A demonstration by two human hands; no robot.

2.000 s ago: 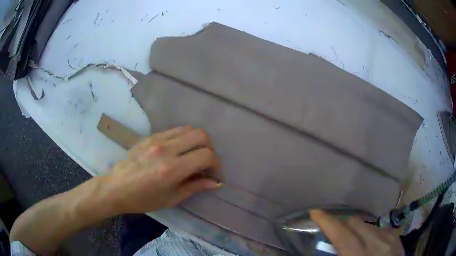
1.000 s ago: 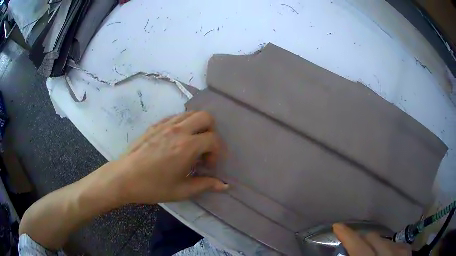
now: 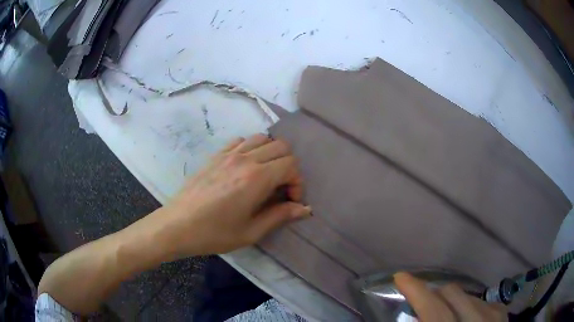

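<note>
A taupe garment panel (image 3: 403, 151) lies flat on the white table, with a dark pressed fold (image 3: 412, 173) running along its length. My left hand (image 3: 252, 188) is at the panel's near left edge, thumb and fingers pinching the cloth at the folded hem (image 3: 315, 251). My right hand (image 3: 440, 305), cut off by the bottom edge, is on the steam iron (image 3: 384, 292), whose silver tip rests on the hem band. The iron's handle is hidden by the hand and the frame edge.
The white pressing table (image 3: 252, 38) has a rounded edge. A pale frayed thread strip (image 3: 211, 85) runs from the cloth pile (image 3: 94, 38) at upper left to the panel. A green-striped hose (image 3: 547, 267) and black cable are at lower right. Dark speckled floor shows at left.
The view has shifted, so the panel sits further right in the picture. The brown card strip seen earlier left of my left hand no longer shows. The left hand has moved along the near edge toward the notched end.
</note>
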